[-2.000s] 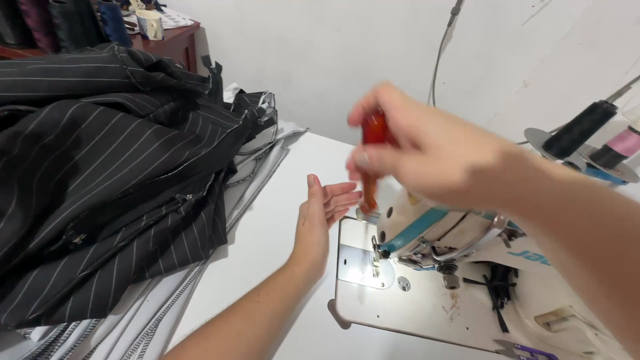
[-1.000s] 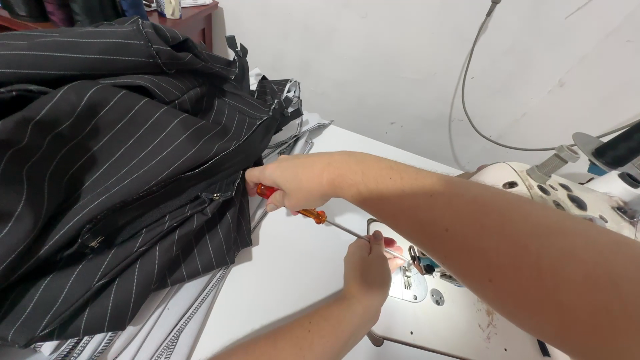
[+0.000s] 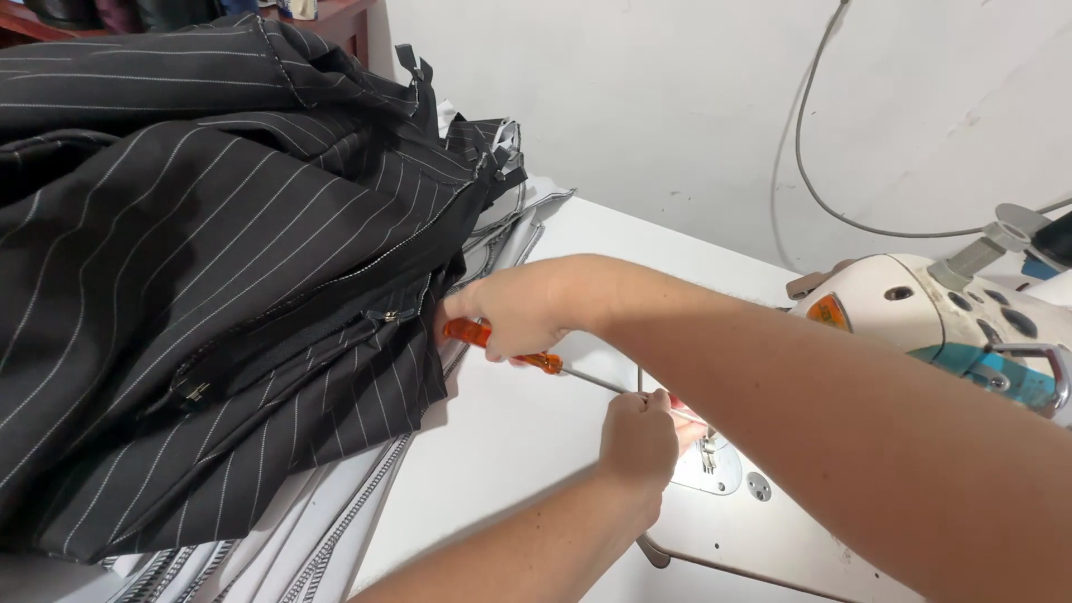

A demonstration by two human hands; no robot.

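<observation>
My right hand (image 3: 523, 310) grips the orange handle of a screwdriver (image 3: 536, 362), which lies nearly level beside the dark cloth. The shaft runs down and to the right to my left hand (image 3: 641, 440), whose fingers close around it near the needle area. The tip is hidden behind my fingers and right forearm. Just right of my left hand are the presser foot (image 3: 708, 452) and needle plate of the sewing machine (image 3: 888, 293), whose head my right forearm partly covers.
Black pinstriped fabric (image 3: 251, 243) is heaped at the left, over light cloth pieces with overlocked edges (image 3: 335, 519). The white table (image 3: 469, 452) lies between them and the machine. A cable (image 3: 804, 159) hangs on the wall. Thread spools stand at the right edge.
Two seconds ago my right hand held the screwdriver upright above the machine and my left hand was open. The screwdriver has tilted down level, and my left hand has closed around its shaft.
</observation>
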